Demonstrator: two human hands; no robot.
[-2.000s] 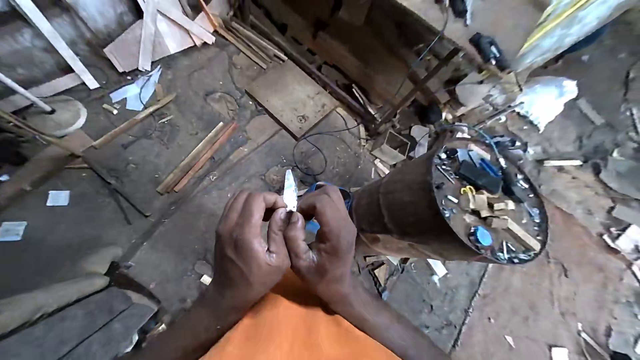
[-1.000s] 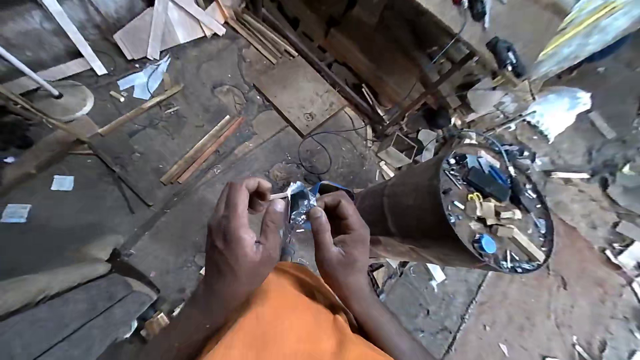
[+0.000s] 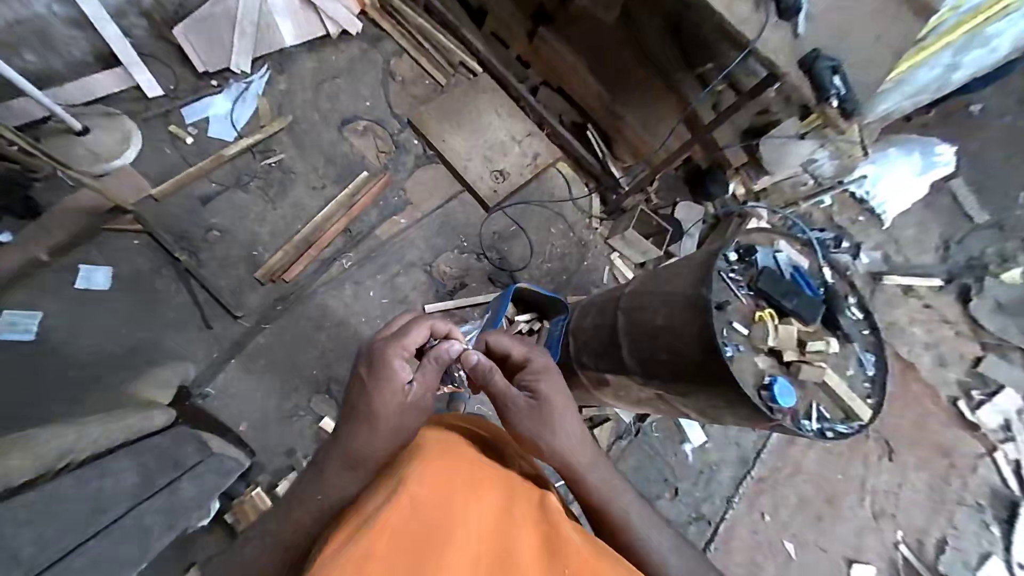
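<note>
In front of my orange shirt, my left hand (image 3: 400,372) and my right hand (image 3: 524,388) meet at their fingertips. Between them is a small, crinkled, clear plastic packet (image 3: 453,378), mostly covered by the fingers; its contents are too small to tell. Thumb and forefinger of each hand pinch it near its upper part. Just beyond the fingers stands a blue-rimmed container (image 3: 562,352) with short wood pieces inside.
A rusty metal drum (image 3: 656,340) stands at the right, its top strewn with wood bits, tools and a blue cap (image 3: 779,391). Wood strips (image 3: 316,228), a flat board (image 3: 488,136) and a black cable (image 3: 528,248) lie on the floor. Grey cushions (image 3: 104,480) are at lower left.
Two seconds ago the hands held up a pale, pointed piece; one second ago they were apart around crinkled plastic. Now the fingertips are together again. The blue-rimmed container shows more fully.
</note>
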